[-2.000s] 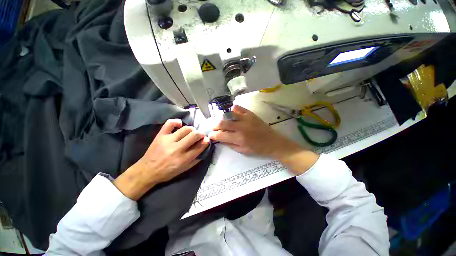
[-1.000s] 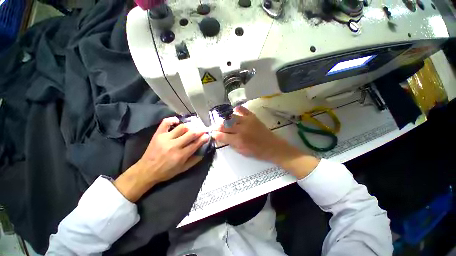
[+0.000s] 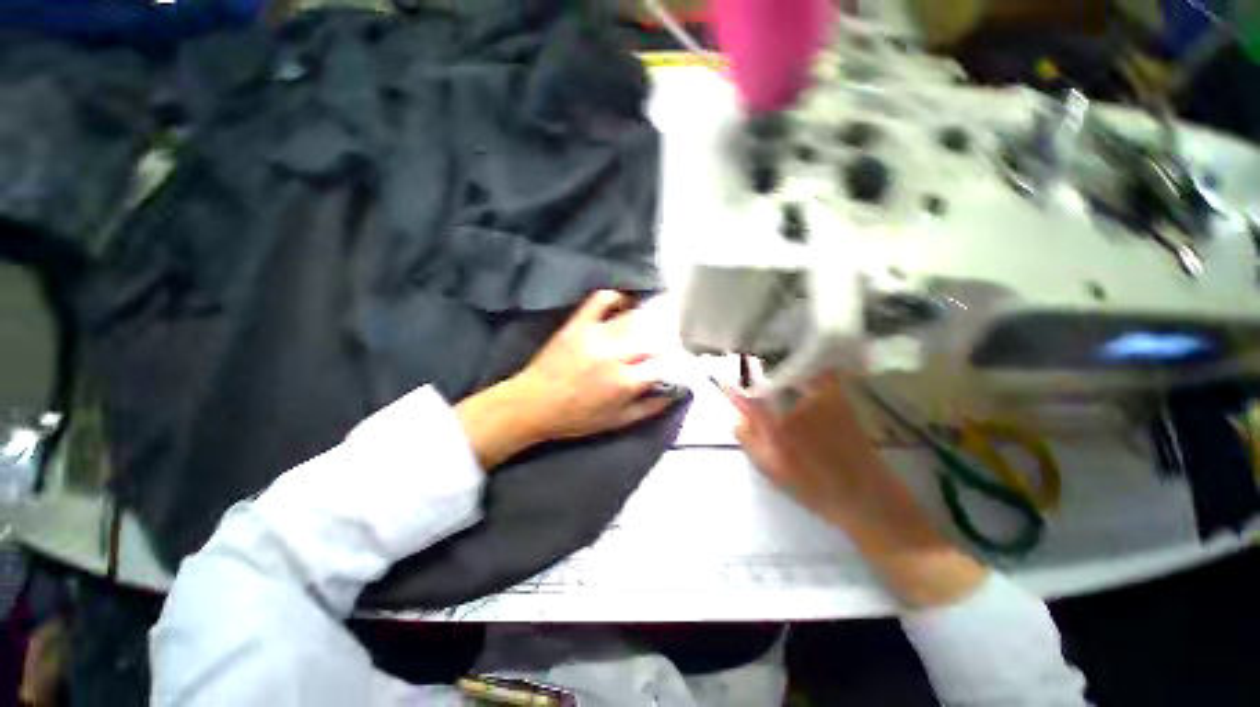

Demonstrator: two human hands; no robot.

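The dark grey garment [image 3: 277, 304] lies heaped left of the needle, and a flap of it spreads to the table's front edge. My left hand [image 3: 587, 376] pinches the garment's edge just left of the needle area. My right hand [image 3: 815, 449] is at the right of the needle area, fingertips low beside the machine head, a small gap from my left fingers. Blur and glare hide whether it holds anything. The white sewing machine [image 3: 884, 242] stands over both hands; the presser foot is not clear. Scissors with green and yellow handles [image 3: 1020, 547] lie right of my right hand.
A pink thread cone [image 3: 770, 49] stands above the machine head. The machine's dark panel has a lit screen [image 3: 1175, 345]. Ruler markings [image 3: 788, 569] run along the table's front edge. A small dark object with a gold edge [image 3: 514, 691] lies on my lap.
The view has swung left and up, so hands and machine appear further right, with blur. My right fingertips, close against my left ones before, are now a little apart from them.
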